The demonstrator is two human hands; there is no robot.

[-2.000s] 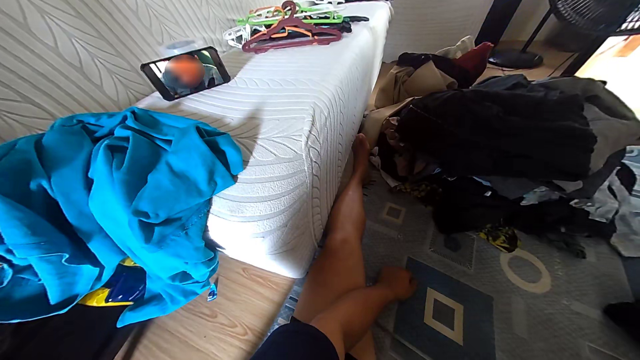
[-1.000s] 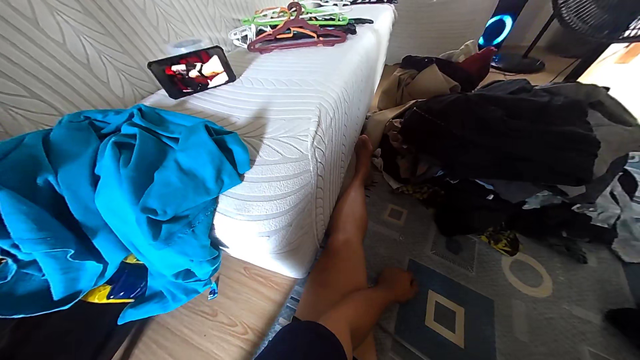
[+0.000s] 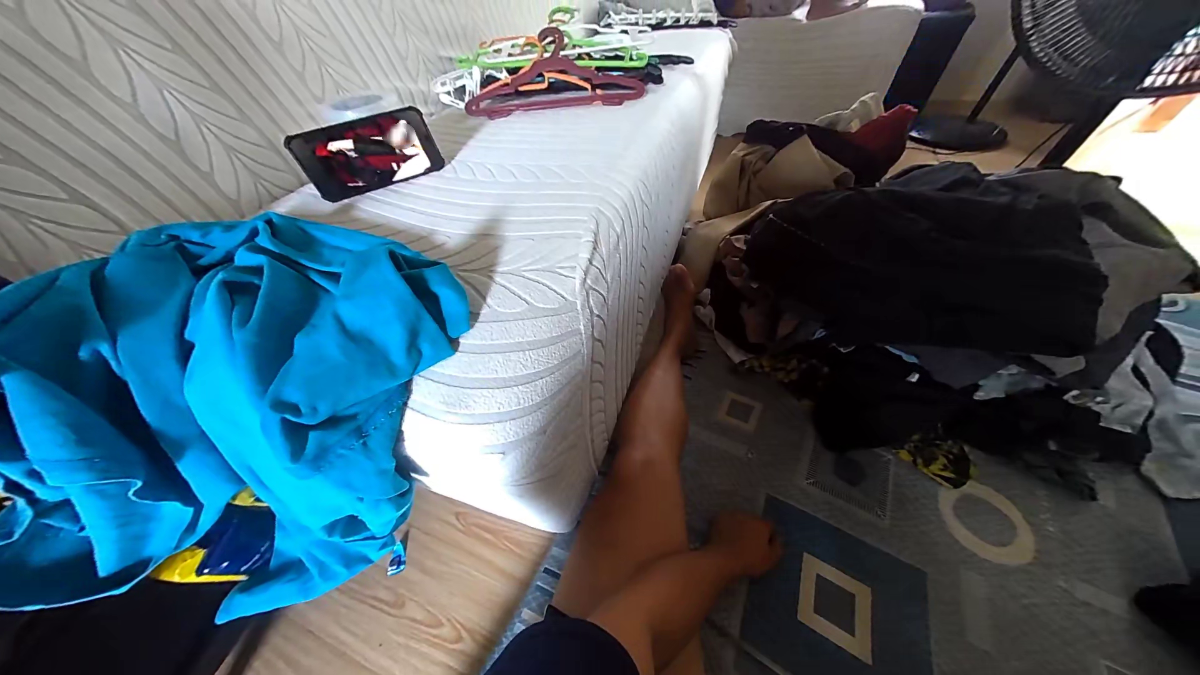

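A bare leg (image 3: 647, 441) stretches along the white mattress, its foot (image 3: 680, 284) near the mattress side. Across it lies another bare limb (image 3: 656, 586); its rounded end (image 3: 750, 546) rests over the patterned rug, and I cannot tell whether this is a closed hand or a foot. My left hand is not visible. A crumpled turquoise cloth (image 3: 281, 328) hangs in folds at the left, beside the mattress corner, with a blue and yellow glossy item (image 3: 234, 548) partly beneath it. On the mattress, a phone (image 3: 366, 153) leans against a clear round container (image 3: 358, 107).
Plastic hangers (image 3: 558, 82) lie in a heap farther along the mattress (image 3: 534, 216). A big pile of dark clothes (image 3: 928, 262) covers the rug (image 3: 872, 600) at the right. Behind it stands a black fan (image 3: 1078, 42). Wood flooring (image 3: 412, 581) shows at lower left.
The picture on the phone's screen has changed. The legs, turquoise cloth and clothes pile show no plain movement.
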